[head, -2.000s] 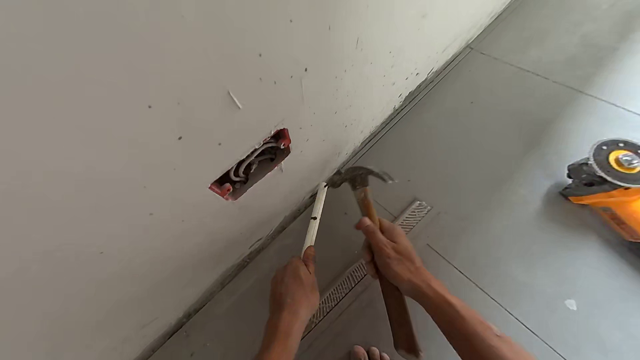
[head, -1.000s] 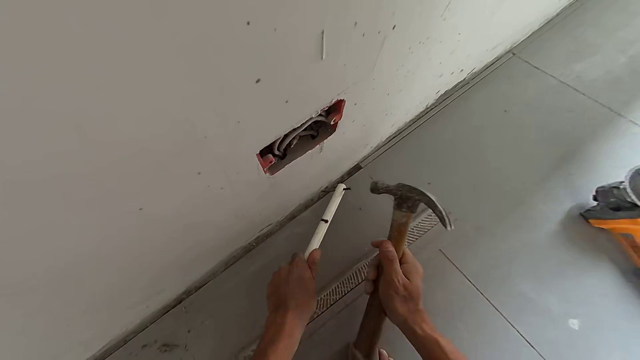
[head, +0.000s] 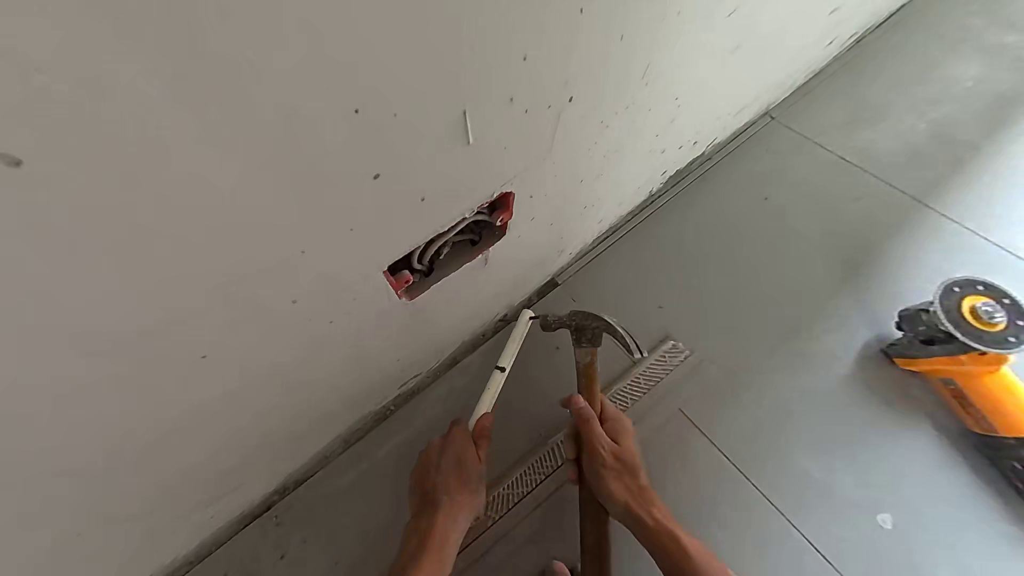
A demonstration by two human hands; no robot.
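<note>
My left hand (head: 450, 472) is closed around the lower end of a narrow white strip (head: 502, 364), which slants up toward the foot of the wall. A dark nail-like piece sticks out at the strip's upper end, and another dark mark sits midway along it. My right hand (head: 606, 456) grips the wooden handle of a claw hammer (head: 586, 328). The hammer's face is at the dark piece by the strip's tip; whether they touch I cannot tell. Above them, a red electrical box (head: 502, 210) with loose wires (head: 450, 240) is recessed in the wall.
An orange angle grinder (head: 968, 384) with a disc lies on the tiled floor at the right. A ridged tile strip (head: 648, 376) lies on the floor behind my right hand. The pale wall (head: 240, 200) meets the floor along a dark gap (head: 384, 408). Toes show at the bottom edge.
The hammer head, apart from the strip's upper end one second ago, is now at the dark piece there. Both hands keep their hold.
</note>
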